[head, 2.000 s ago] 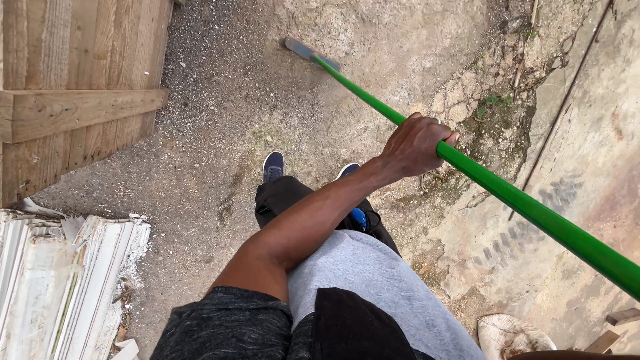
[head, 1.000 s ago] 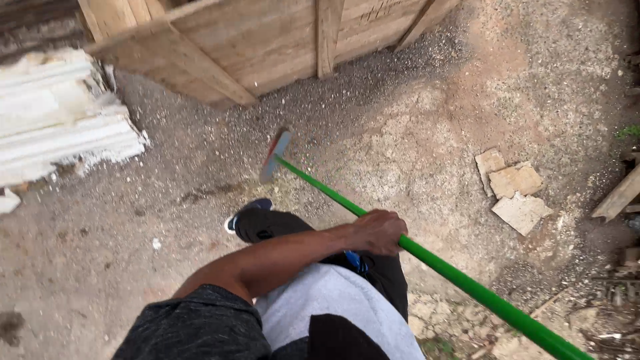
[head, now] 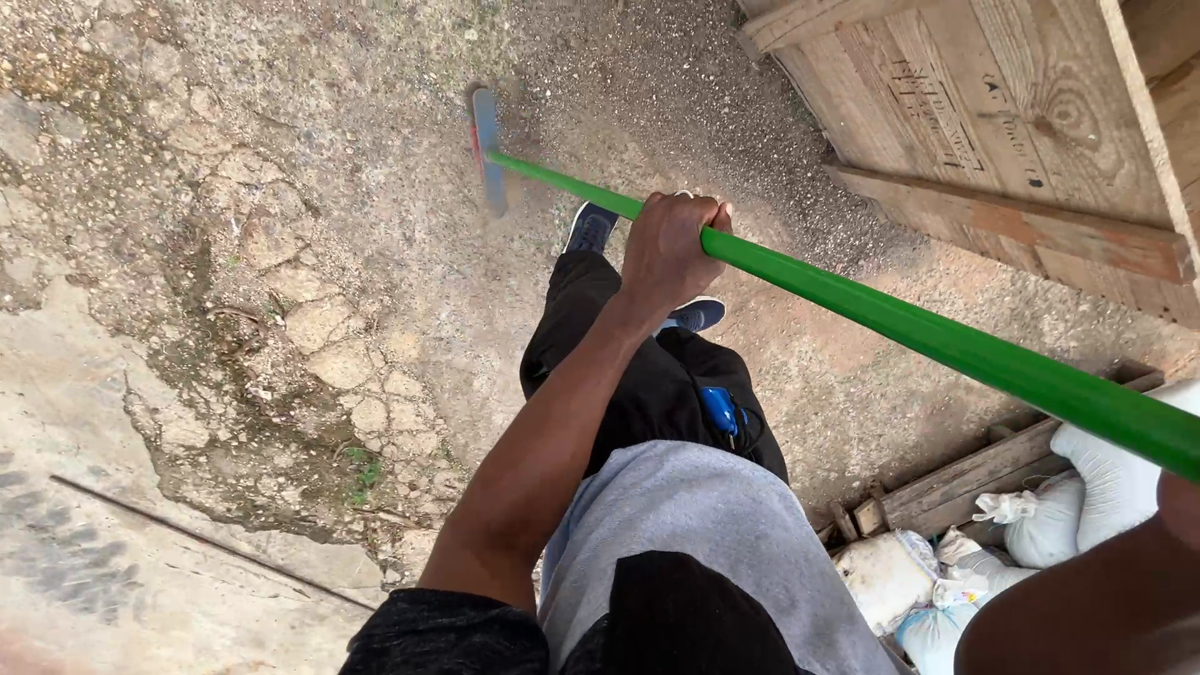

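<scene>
My left hand (head: 673, 246) is closed around the green broom handle (head: 872, 309), partway along it, in the middle of the view. The handle runs from the lower right up to the broom head (head: 488, 150), grey-blue with some red, which lies low over the rough ground beyond my shoes and is slightly blurred. At the right edge, part of my right hand (head: 1179, 506) shows beside the near end of the handle; its fingers are mostly cut off by the frame, so its grip cannot be made out.
A wooden crate (head: 984, 122) bearing writing stands at the upper right. Filled sacks (head: 886, 581) and wooden boards (head: 966, 469) lie at the lower right. A thin rod (head: 211, 541) rests on the cracked concrete at left. My shoes (head: 592, 228) are near the broom head.
The view has turned strongly; the crate, on the left two seconds ago, is now at upper right. The broom head has moved over the ground, and my left hand has stayed closed on the handle.
</scene>
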